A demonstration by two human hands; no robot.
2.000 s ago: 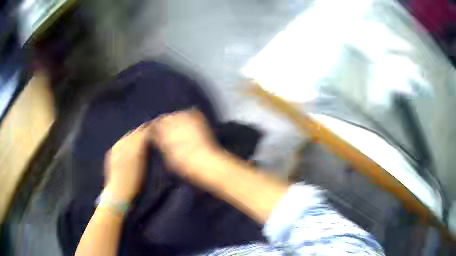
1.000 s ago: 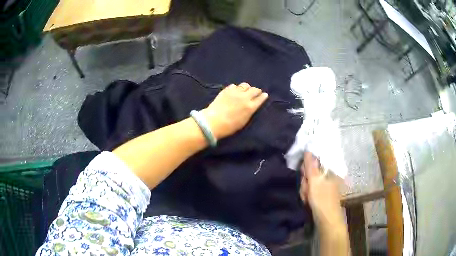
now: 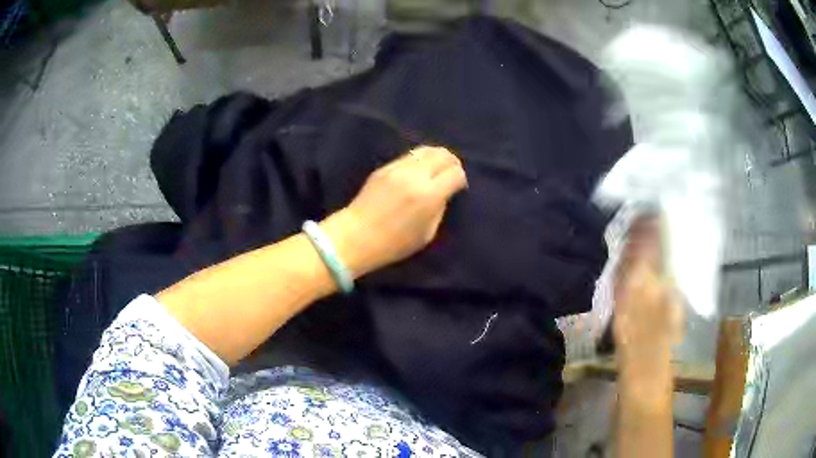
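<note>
A dark denim garment [image 3: 501, 116] lies bunched across my lap. My left hand [image 3: 407, 201], with a pale green bangle at the wrist, rests on its middle with fingers curled, pinching the cloth. My right hand [image 3: 649, 300], blurred, grips the dark handle of a cloth-wrapped tool at the right of the garment. The tool's white rag bundle [image 3: 667, 107] is raised beside the garment's right edge and is blurred too. A loose pale thread [image 3: 484, 328] lies on the near part of the denim.
A green mesh crate [image 3: 27, 304] stands at the lower left, with dark cloth over its side. A side table with a wooden edge [image 3: 726, 385] is at the lower right. Stool legs [image 3: 168, 38] stand on the grey floor [image 3: 98, 134] at the upper left.
Since one second ago, the wrapped tool and my right hand have moved right and away from the denim. My left hand stays on the cloth. Two seconds ago both hands were together on it.
</note>
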